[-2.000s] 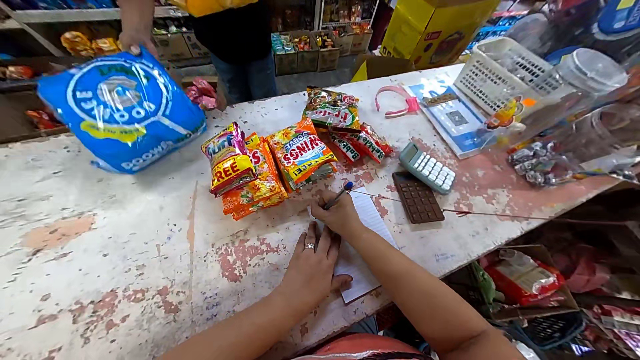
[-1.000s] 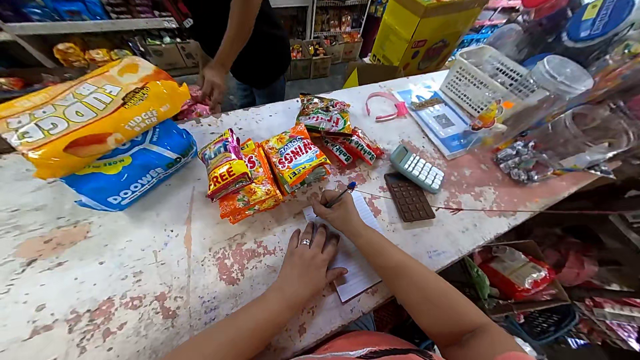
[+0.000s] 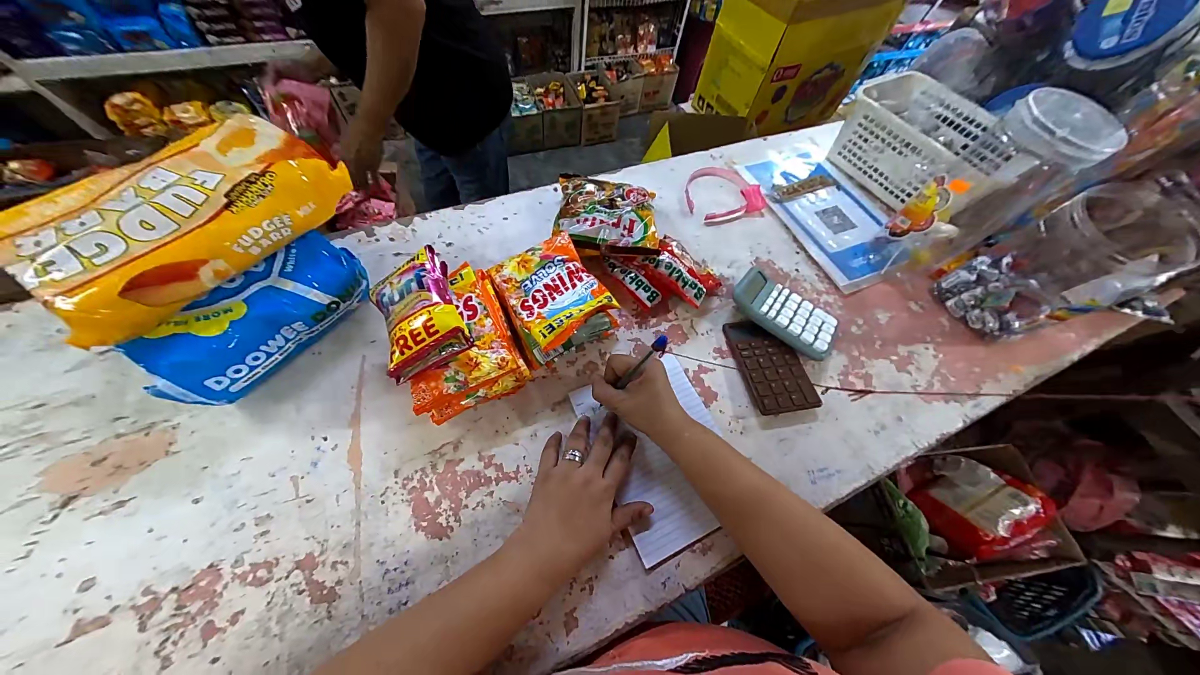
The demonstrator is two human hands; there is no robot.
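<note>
On a worn white counter, my right hand (image 3: 642, 394) grips a blue-capped pen (image 3: 641, 362) over the upper part of a lined paper sheet (image 3: 670, 497). My left hand (image 3: 586, 478), with a ring on one finger, lies flat with fingers spread, partly on the sheet's left edge and holding nothing. Just beyond are orange snack packs (image 3: 548, 298), a purple and yellow pack (image 3: 420, 317), a green and brown pack (image 3: 607, 216) and red packs (image 3: 661, 272). A pale green calculator (image 3: 787, 311) rests on a brown calculator-like object (image 3: 771, 367) to the right of the paper.
A large yellow fudge bar bag (image 3: 169, 225) lies on a blue Doowee bag (image 3: 253, 323) at the left. A pink headband (image 3: 722, 195), a white plastic basket (image 3: 919, 141) and clear jars (image 3: 1064, 127) stand along the far right. A person (image 3: 412, 75) stands across the counter.
The yellow bag has come to rest over the blue bag, which a person's hand held two seconds ago. That person's hand is now off the bags. My hands stay over the paper.
</note>
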